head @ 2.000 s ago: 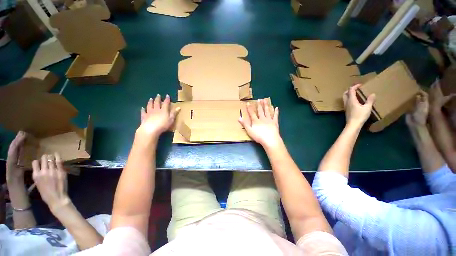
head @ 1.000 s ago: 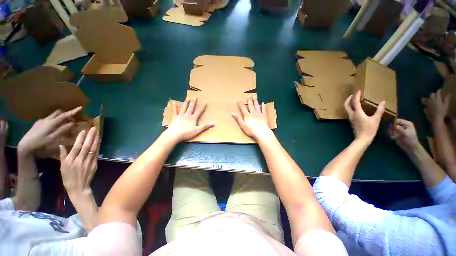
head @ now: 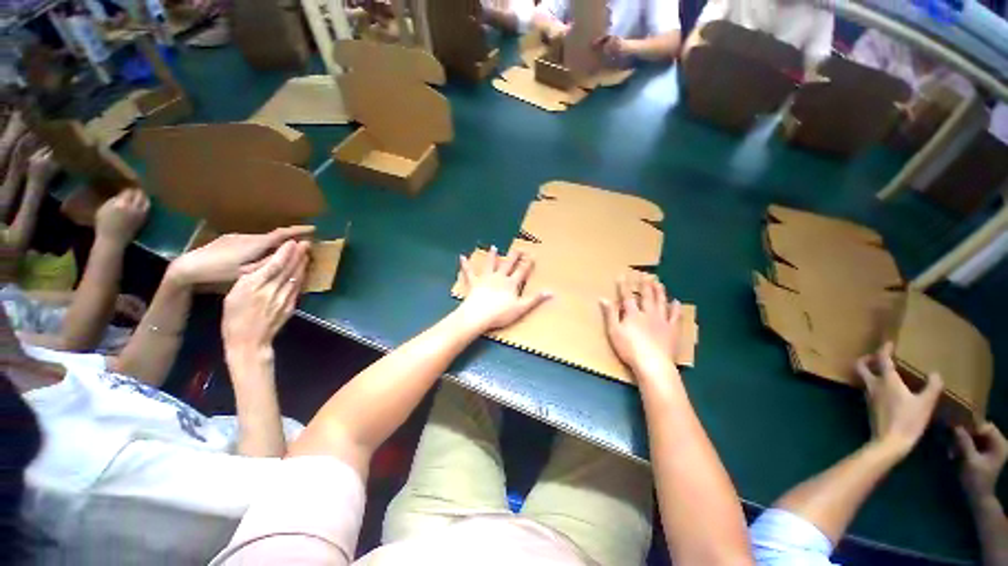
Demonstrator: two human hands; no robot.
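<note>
A brown box blank (head: 586, 265) lies on the dark-green table right in front of me. Its scalloped lid end points away from me and it looks flat. My left hand (head: 500, 290) rests palm down on its left part, fingers spread. My right hand (head: 644, 323) rests palm down on its right part, fingers spread. Neither hand grips the sheet. Parts of the side wings are hidden under my fingers.
A stack of blanks (head: 835, 282) lies to the right, beside a neighbour's hands on a box (head: 945, 348). An open finished box (head: 387, 160) stands at upper left. A left neighbour's hands work on another box (head: 321, 263). People and boxes line the far side.
The view has turned left, showing people opposite. Since the oldest frame, the raised base panels and tabs have gone from view and the sheet looks flat; my hands have moved inward onto it.
</note>
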